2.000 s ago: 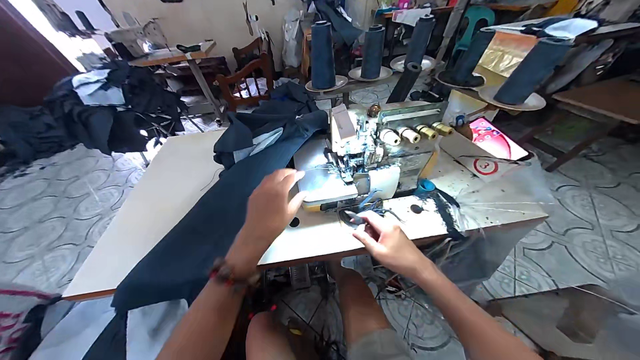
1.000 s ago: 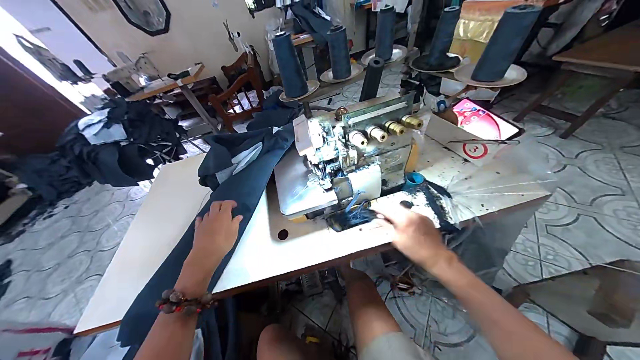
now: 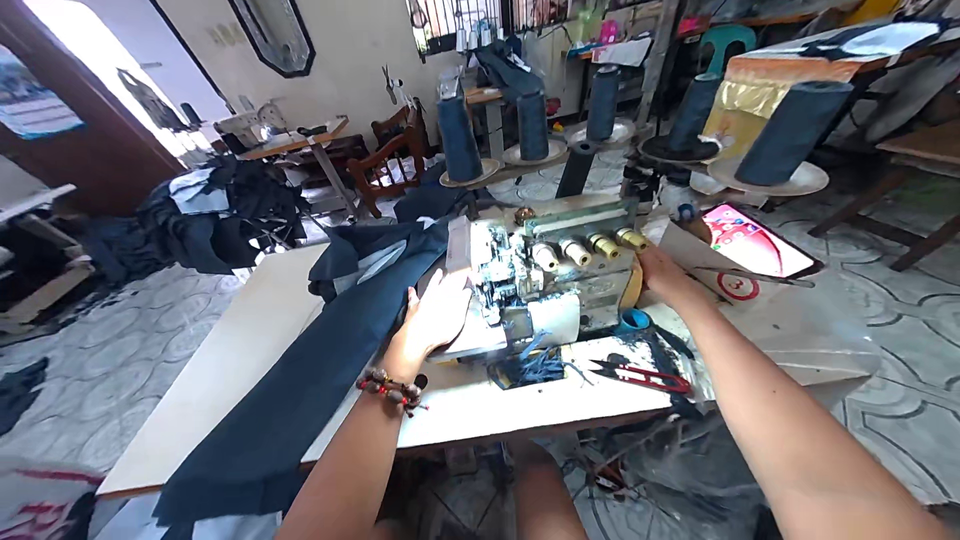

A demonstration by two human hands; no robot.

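An overlock sewing machine (image 3: 555, 277) stands on a white table, its front lit brightly. My left hand (image 3: 439, 311) lies spread on the left side of the machine, beside dark navy fabric (image 3: 300, 382) that runs down over the table's front edge. Over at the machine's right end, my right hand (image 3: 664, 274) reaches behind a tan strap or belt; its fingertips are partly hidden, so its hold cannot be told. Red-handled thread snips (image 3: 645, 377) rest near the front edge, right of blue thread scraps (image 3: 541, 366). A blue ring-shaped thing (image 3: 634, 320) sits between machine and snips.
Cones of dark thread (image 3: 459, 139) stand on round holders behind the machine. A tablet or phone with a lit screen (image 3: 754, 240) lies at the right, near metal tweezers (image 3: 757, 276). Piled dark garments (image 3: 232, 217) and a wooden chair (image 3: 386, 169) are farther back left.
My right hand has moved from the table's front edge to the machine's right end. My left hand has gone from the navy fabric to the machine's left side. The view has shifted.
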